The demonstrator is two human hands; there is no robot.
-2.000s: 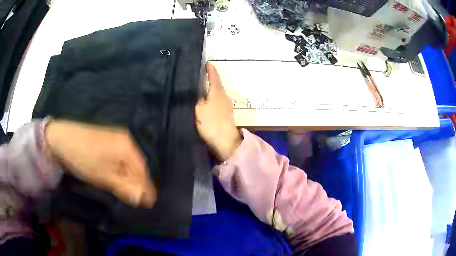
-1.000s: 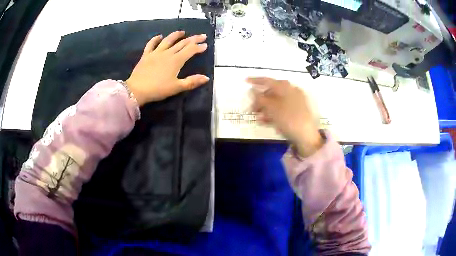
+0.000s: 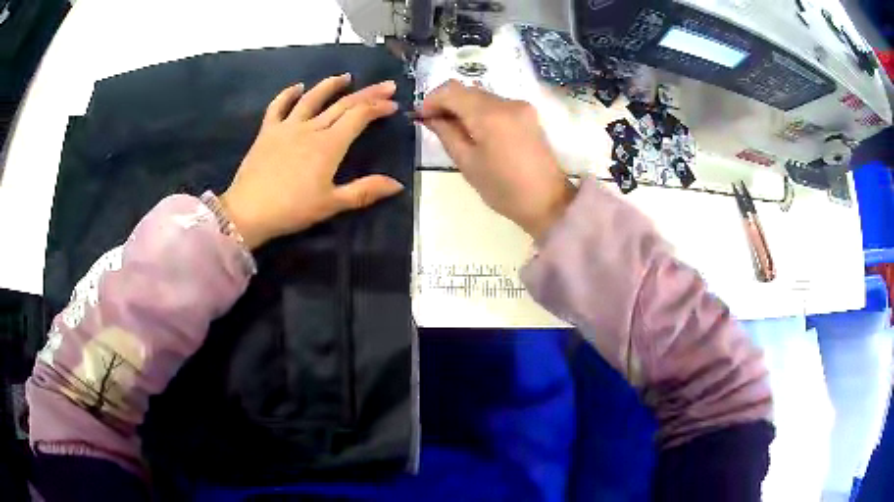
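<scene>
A black fabric panel (image 3: pixel 294 363) lies on the white table and hangs over its front edge. A thin pale layer shows along its right edge. My left hand (image 3: pixel 309 162) lies flat on the upper part, fingers spread, holding nothing. My right hand (image 3: pixel 495 147) is at the panel's upper right edge, thumb and fingertips pinched on a small dark piece at that edge; whether it is the edge itself or a tab, I cannot tell. The presser foot (image 3: pixel 412 49) of the sewing machine (image 3: pixel 686 54) is just above the fingertips.
Small black-and-white labels (image 3: pixel 652 142) lie in a pile below the lit control panel. Thread snips (image 3: pixel 755 230) lie to their right. A blue bin (image 3: pixel 877 211) and pale sheets (image 3: pixel 799 402) are at the right. Printed ruler markings (image 3: pixel 471 282) run near the table's front edge.
The panel was straightened, and my left hand moved from its lower part onto its upper part. My right hand left the edge, reached right, and came back to the upper edge. The view tilted up.
</scene>
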